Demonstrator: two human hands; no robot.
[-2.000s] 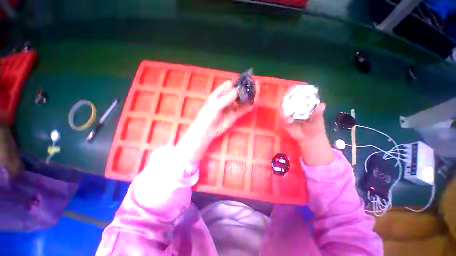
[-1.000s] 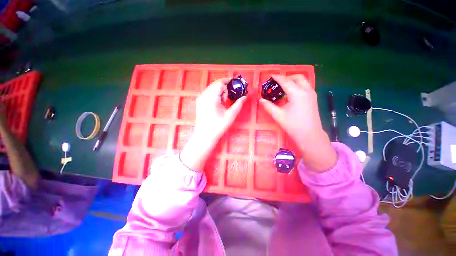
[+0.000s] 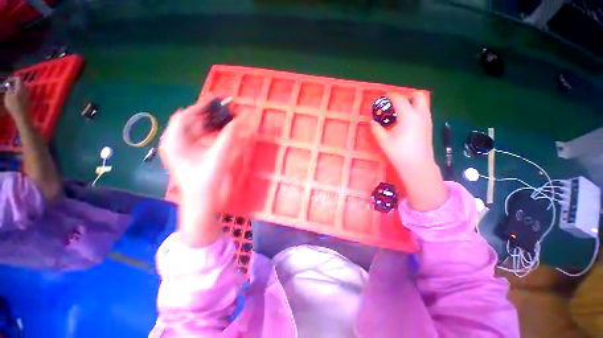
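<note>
The red foam tray (image 3: 325, 127) lies in front of me, tilted slightly, with square pockets. My left hand (image 3: 201, 148), blurred, holds a dark watch head (image 3: 217, 113) over the tray's left part. My right hand (image 3: 408, 135) holds a round black watch head (image 3: 383, 112) with lit marks on its face, above the tray's upper right part. Another black watch head (image 3: 385, 197) with a lit face sits at the tray's lower right, beside my right wrist.
At right are a dark pen (image 3: 447, 144), a black disc (image 3: 479, 142), a white charging puck (image 3: 471, 174), a pale strip (image 3: 490, 165), a dark pad (image 3: 529, 218) and a white hub (image 3: 580, 206) with cables. At left are a tape roll (image 3: 140, 129) and a neighbour's arm (image 3: 34, 132). A small-celled red tray (image 3: 240, 239) shows below.
My hands have moved apart, my left hand going far left with its watch head and my right hand slightly right. The tray has turned a little, and the small-celled tray has come into view.
</note>
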